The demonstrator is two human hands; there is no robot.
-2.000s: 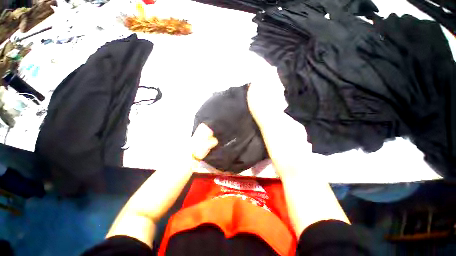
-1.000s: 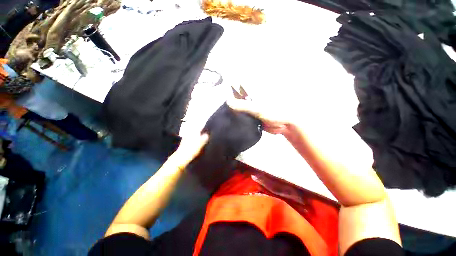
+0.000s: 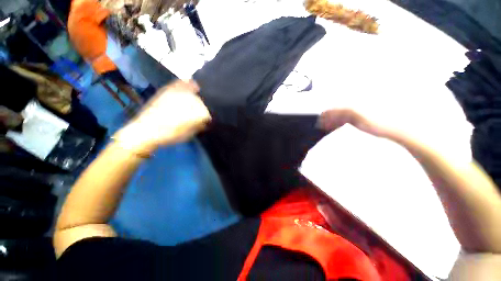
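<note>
A black garment (image 3: 258, 159) is stretched between my two hands, over the table's near edge and down towards my lap. My left hand (image 3: 170, 112) grips its left upper side and is blurred. My right hand (image 3: 343, 118) holds its right upper corner above the white table; no snips can be made out in it. Behind the held garment lies a long, smooth black garment stack (image 3: 252, 60), and where one ends and the other begins is hard to tell.
The white table (image 3: 384, 82) bears a brown fluffy item (image 3: 343, 15), a thin loop (image 3: 298, 82) and a black garment pile (image 3: 486, 115) at the right. A person in orange (image 3: 88, 33) is at the upper left. My red-orange apron (image 3: 296, 219) lies below.
My hands have moved apart, spreading the bunched garment wide. The snips seen at my right hand are no longer visible. The view has turned left, showing more floor and the person in orange.
</note>
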